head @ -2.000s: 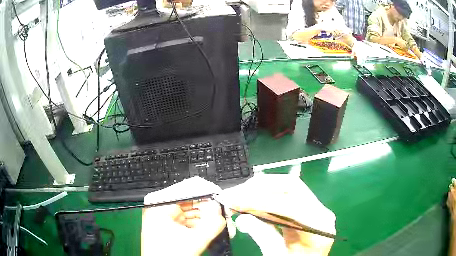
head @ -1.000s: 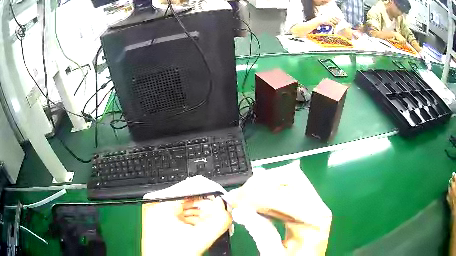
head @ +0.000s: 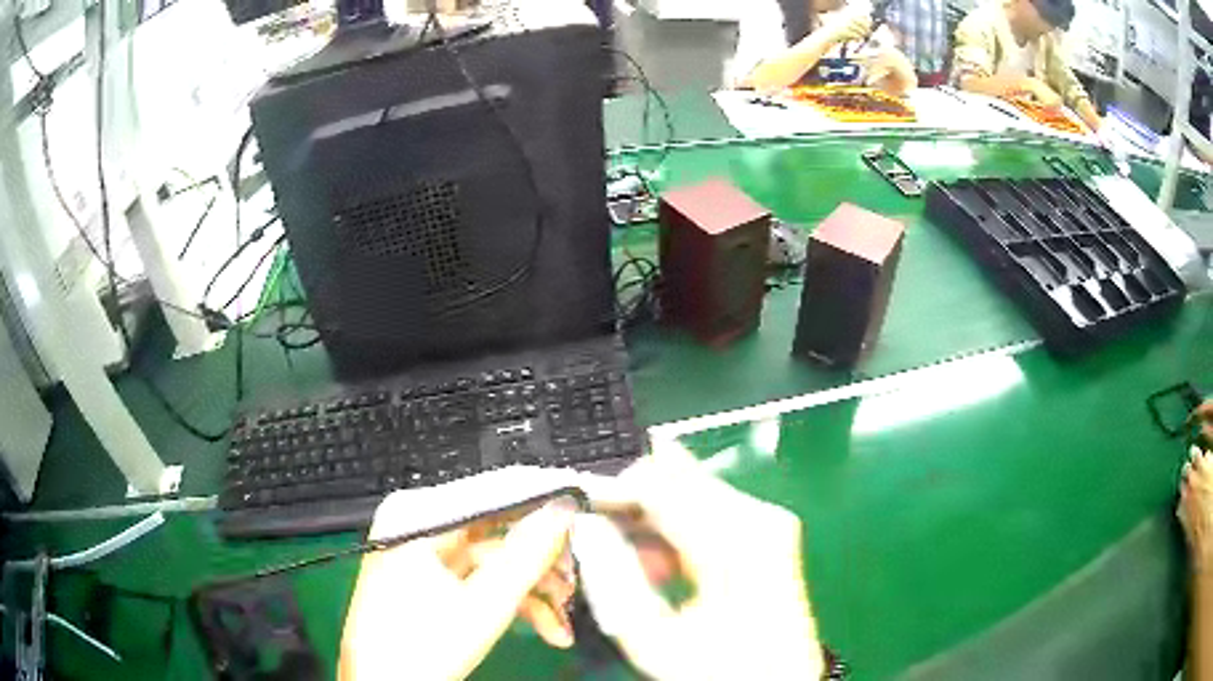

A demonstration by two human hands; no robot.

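Observation:
A black phone middle frame (head: 253, 625) is held at the bottom of the view, tilted, its solid plate with round holes at the lower left. My left hand (head: 459, 585) is closed around its long edge near the corner, with fingers inside the open window. My right hand (head: 692, 565) is at the frame's right corner, its fingers touching or very near the edge. Both hands are overexposed. The slim dark tool is not clearly seen; a small dark bit shows below my right hand, too blurred to name.
A keyboard (head: 432, 432) lies just beyond my hands, with a computer tower (head: 426, 200) behind it. Two speakers (head: 716, 260) stand right of the tower. A black parts tray (head: 1058, 253) lies far right. Another person's hand (head: 1197, 499) is at the right edge. Two people sit opposite.
My right hand has moved in against the frame's corner, and the slim dark tool no longer shows clearly. The frame has tilted. At the right edge, a dark frame-like piece shows by the other person's hand.

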